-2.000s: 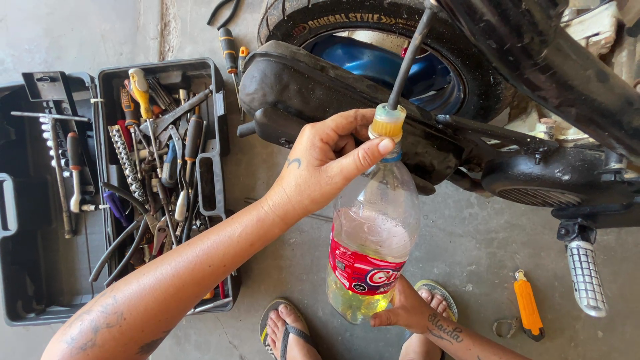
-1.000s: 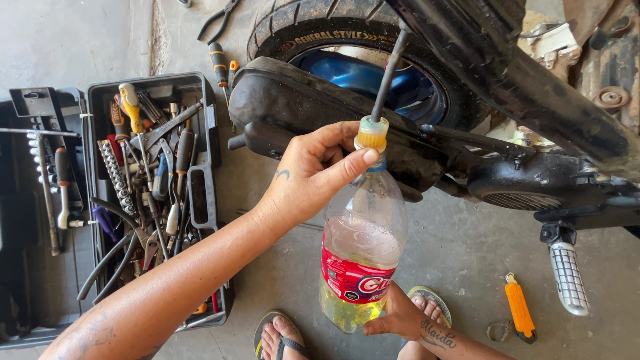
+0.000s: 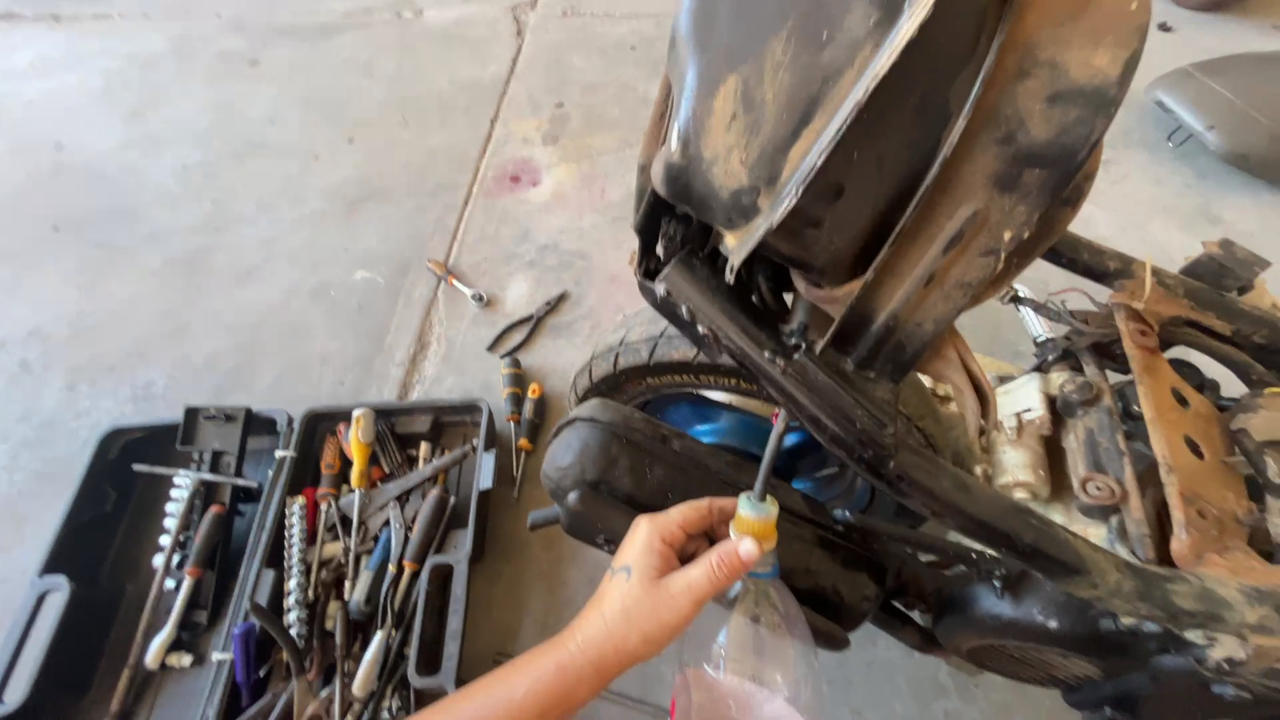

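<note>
My left hand (image 3: 680, 575) grips the neck of a clear plastic bottle (image 3: 755, 640), thumb against its yellow cap fitting (image 3: 755, 520). A dark rubber hose (image 3: 770, 460) rises from that fitting toward the frame of a motorcycle (image 3: 840, 410). Only the upper part of the bottle shows; its red label is just visible at the bottom edge, and the liquid is out of view. My right hand is outside the picture. Behind the bottle are the motorcycle's black cover (image 3: 640, 470) and rear tyre (image 3: 625, 365) with a blue rim.
An open black toolbox (image 3: 480, 440) full of screwdrivers, pliers and sockets lies at lower left. On the concrete floor are two screwdrivers (image 3: 513, 390), pliers (image 3: 530, 322) and a small ratchet (image 3: 458, 283). A dark motorcycle seat (image 3: 1225, 110) rests at upper right.
The view has swung up and away, bringing in more of the motorcycle and floor. My right hand, seen under the bottle before, is out of view. My left hand keeps its hold at the bottle's neck.
</note>
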